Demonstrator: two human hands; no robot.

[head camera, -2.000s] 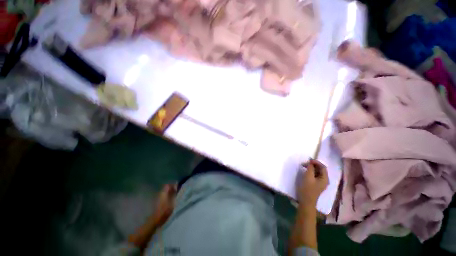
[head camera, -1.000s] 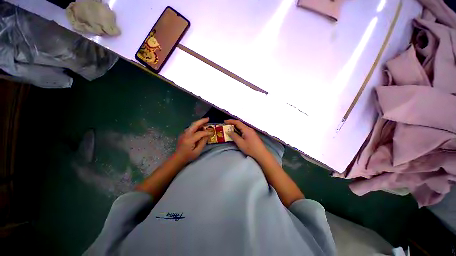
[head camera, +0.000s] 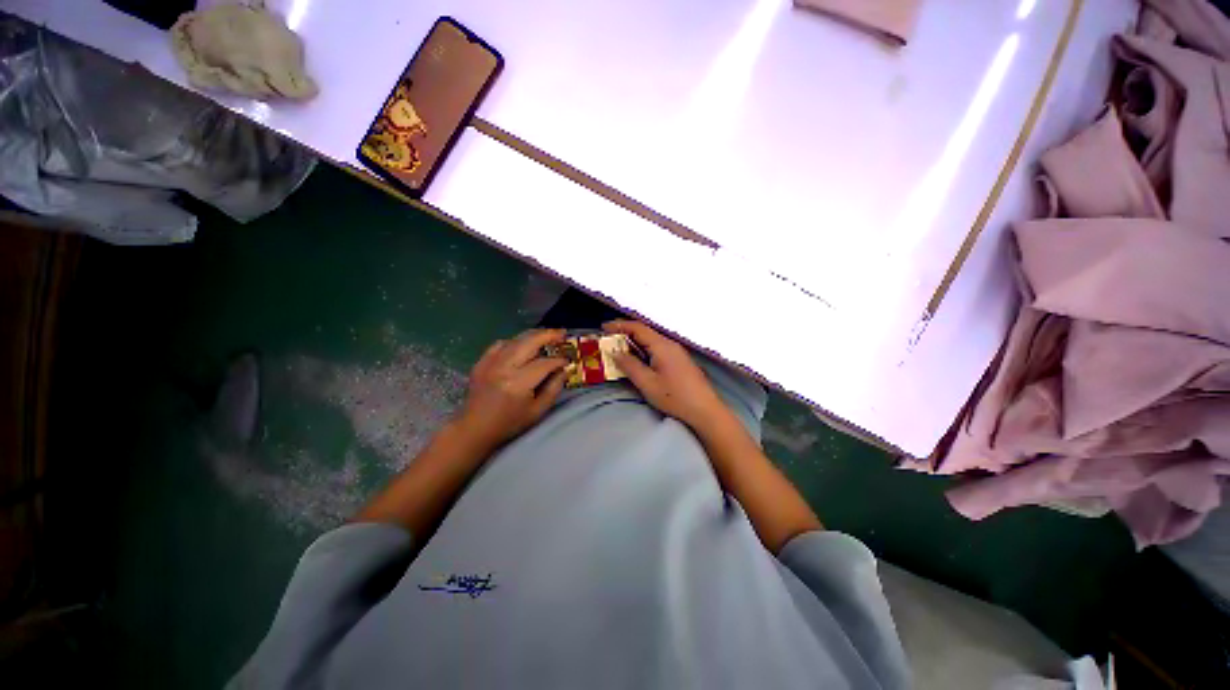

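Observation:
A small red, yellow and white cigarette pack [head camera: 591, 361] is held between both hands at my waist, just below the table's near edge. My left hand [head camera: 510, 383] holds its left end, with the fingers bent over it. My right hand [head camera: 664, 367] holds its right end, with the thumb on its pale face. Both hands are bare. The fingers hide the two ends of the pack.
The glossy white table [head camera: 607, 81] carries a lit phone [head camera: 432, 107] and a crumpled beige lump [head camera: 243, 51]. Brownish strips lie on its top. Pink jackets [head camera: 1126, 297] are heaped at the right. Clear plastic [head camera: 122, 148] hangs at the left. The floor [head camera: 324, 310] is green.
My right hand has come from the table's right edge and my left hand from my side to the pack at my waist. Since one second ago, my left fingers have shifted slightly on it.

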